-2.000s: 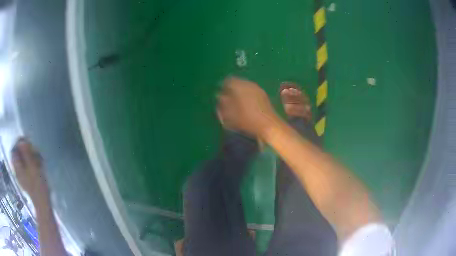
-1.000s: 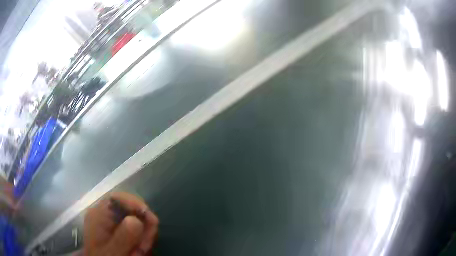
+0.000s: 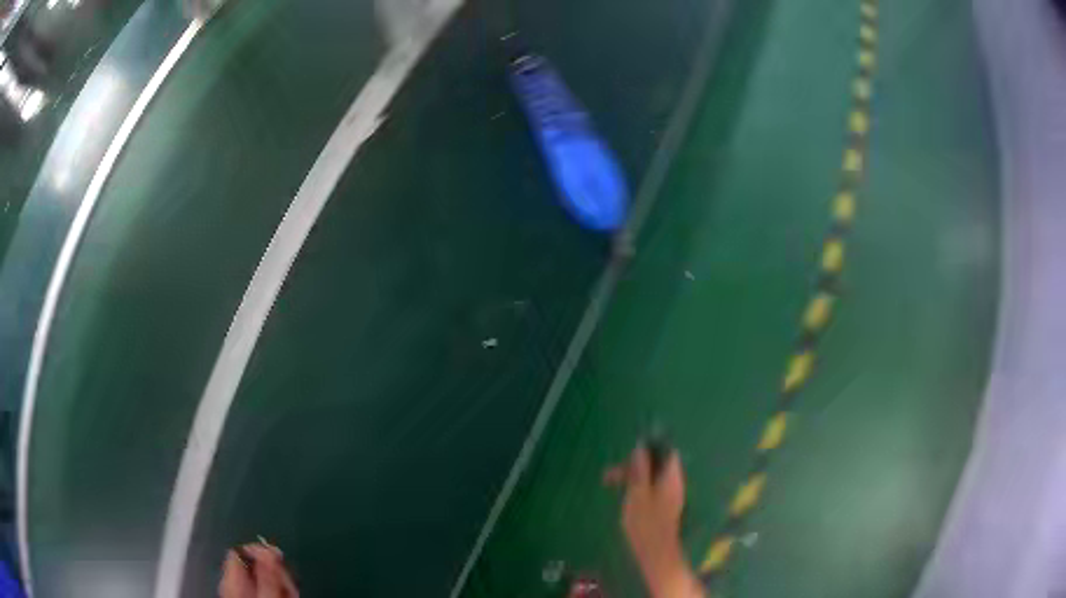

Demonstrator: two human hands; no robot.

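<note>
The view is blurred. My right hand (image 3: 652, 496) is low and right of centre, with its fingertips closed around a small dark thing (image 3: 658, 449) that I cannot name. My left hand (image 3: 257, 570) is at the bottom left, cut off by the lower edge. Its fingers are bent, with a dark spot between them; I cannot tell if it is an object. A blue tool with a dark ribbed end (image 3: 573, 146) lies on the dark green surface (image 3: 386, 350) at upper centre, well away from both hands.
A pale curved strip (image 3: 263, 286) crosses the left part. A thin grey edge line (image 3: 561, 374) runs beside the brighter green floor (image 3: 690, 339). Yellow-black floor tape (image 3: 818, 310) is at right. A small pale bit (image 3: 490, 342) lies near the middle. Something blue shows at the lower left edge.
The view has swung, and the blue tool and floor tape now show. My right hand is now in the picture at lower right. One second ago a hand at the lower left held something dark.
</note>
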